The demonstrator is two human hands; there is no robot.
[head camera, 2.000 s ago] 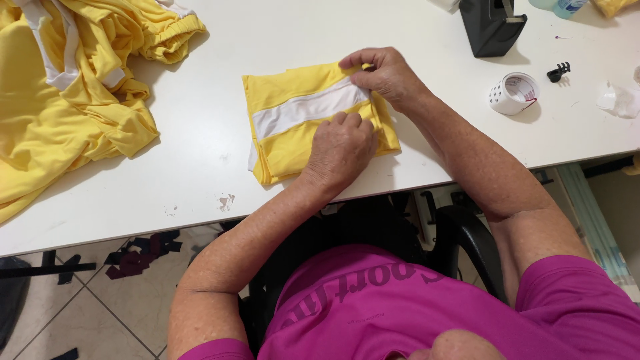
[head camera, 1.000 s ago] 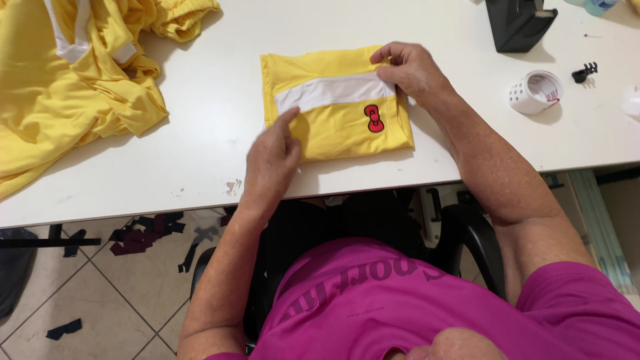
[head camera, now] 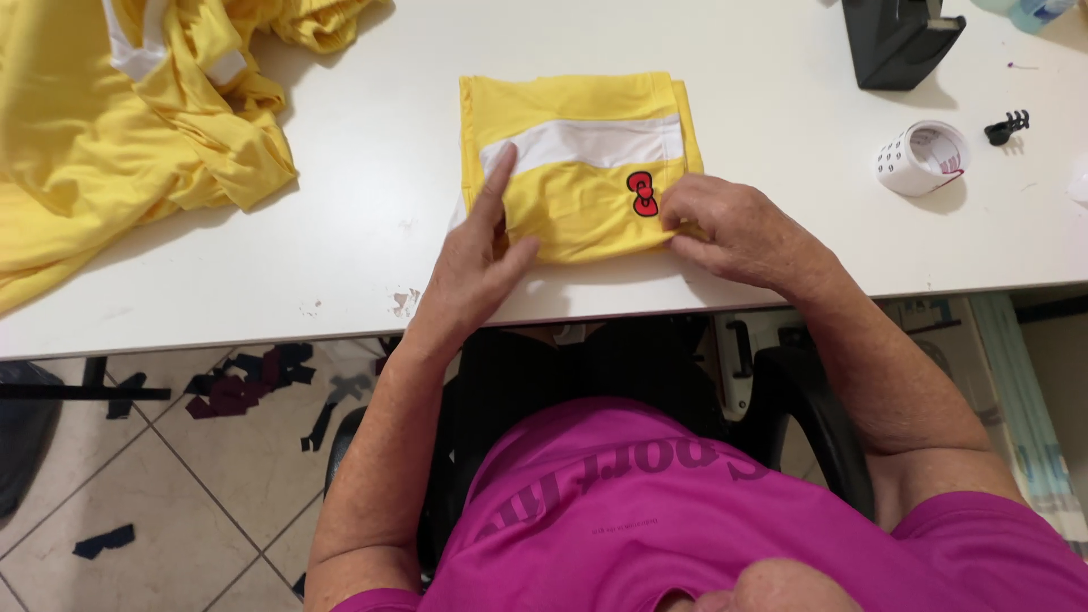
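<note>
A folded yellow garment (head camera: 578, 204) with a white stripe and a red bow patch (head camera: 643, 194) lies flat on the white table (head camera: 374, 212). My left hand (head camera: 476, 255) rests at its left side, fingers apart, index finger over the end of the stripe. At the near right corner, below the bow patch, my right hand (head camera: 731, 225) pinches the fabric edge between thumb and fingers. A loose heap of yellow fabric (head camera: 144, 144) with white trim lies on the table to the left.
At the back right stand a black tape dispenser (head camera: 897, 51) and a roll of printed white tape or labels (head camera: 897, 166), with a black hair claw clip (head camera: 1007, 127) beside them. Fabric scraps (head camera: 234, 387) lie on the tiled floor. The table's front edge runs just before me.
My right hand has moved from the garment's far right corner down to its near right corner. The bow patch, not visible two seconds ago, shows now. My left hand stays at the left side since a second ago.
</note>
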